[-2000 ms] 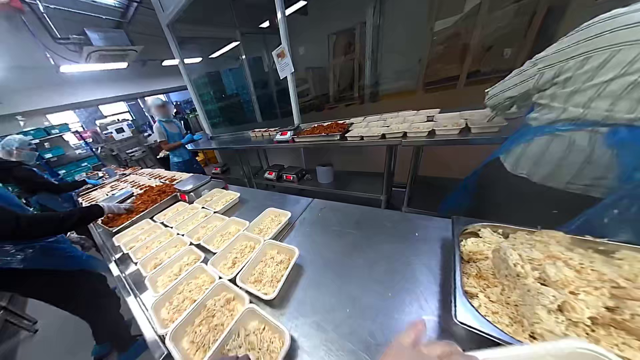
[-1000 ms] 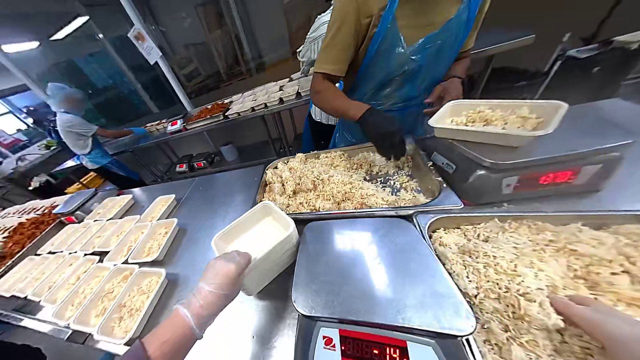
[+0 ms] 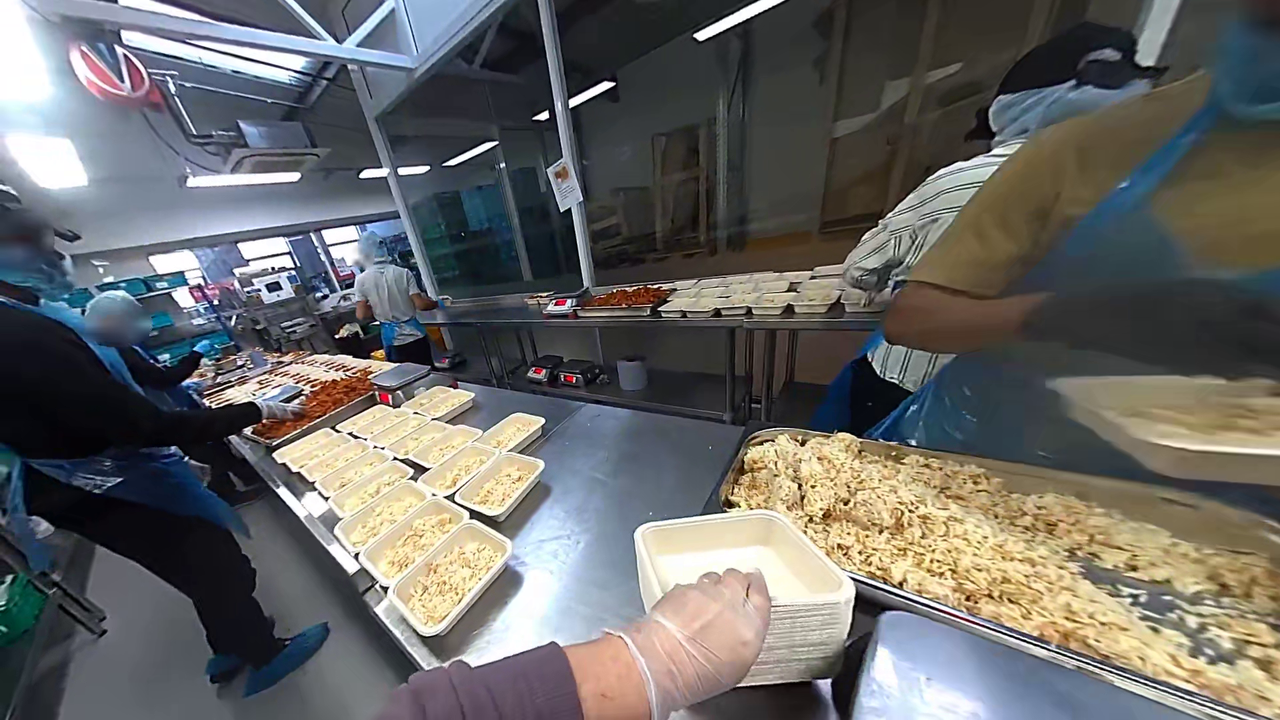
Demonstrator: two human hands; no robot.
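My left hand point(image 3: 705, 635), in a clear disposable glove, has its curled fingers on the near rim of the top tray in a stack of empty cream food trays point(image 3: 800, 640). The stack stands on the steel table beside a large metal pan of shredded, pale cooked food point(image 3: 900, 500). Part of a scale's steel platform point(image 3: 1050, 670) shows at the lower right. Left of the stack, rows of filled trays point(image 3: 450, 585) line the table's left side. My right hand is out of view.
A co-worker in a blue apron at the right holds a filled tray point(image 3: 1170, 425), blurred. Another stands behind. Co-workers at the left work by a pan of reddish food point(image 3: 325, 405). A back bench point(image 3: 680, 320) holds more trays and a pan.
The view has swung left since one second ago. My left hand has gone from the side of the tray stack to its top rim. My right hand, then at the right-hand pan, has left the view.
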